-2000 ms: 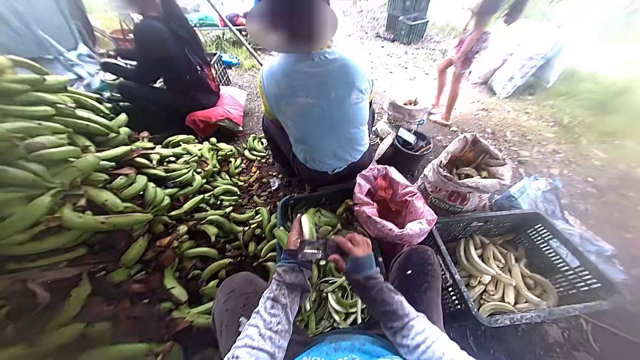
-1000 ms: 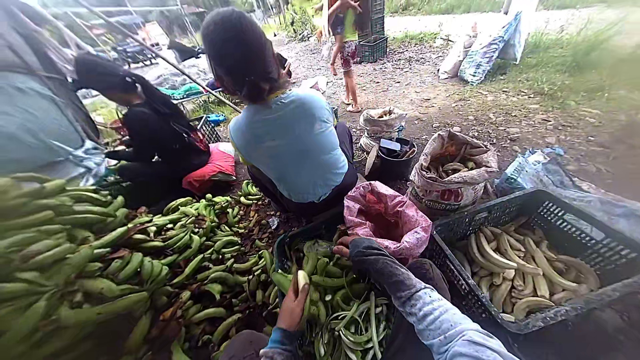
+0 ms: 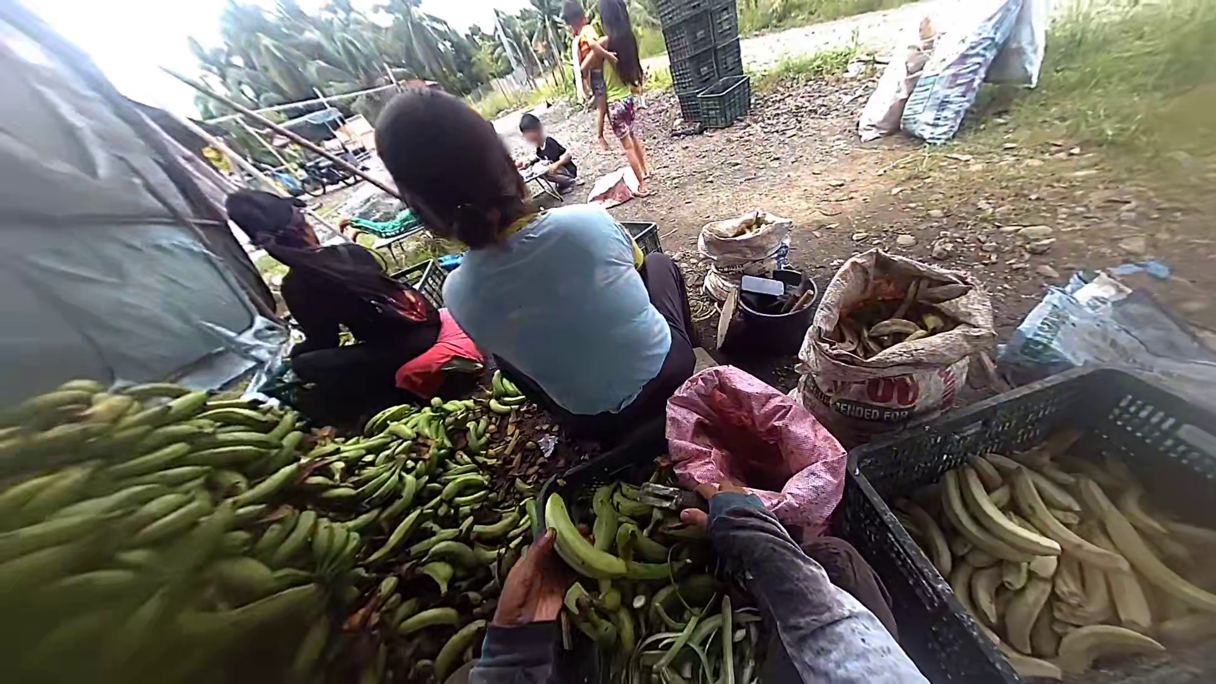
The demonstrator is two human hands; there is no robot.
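My left hand (image 3: 535, 581) holds a green unpeeled banana (image 3: 578, 543) over a dark plastic crate (image 3: 548, 487) between my knees. To its right, my right hand (image 3: 714, 503) grips a small metal blade tool (image 3: 670, 496), partly hidden by the fingers, near the crate's far edge. Green bananas and strips of peel (image 3: 708, 636) lie in this crate. Just beyond my right hand stands an open pink woven sack (image 3: 750, 446). Peeled bananas (image 3: 1045, 541) fill part of a large black crate (image 3: 1102, 380) at the right.
A large heap of green bananas (image 3: 171, 513) spreads across the left. A person in a light blue shirt (image 3: 570, 304) sits close ahead, another in black (image 3: 351, 304) at the left. A woven sack of peels (image 3: 893, 351) and a black bucket (image 3: 774, 318) stand beyond the pink sack.
My left hand has gone from a pale, partly peeled banana to a green one. My right hand, near the pink sack a second ago, remains beside it. The view has tilted up.
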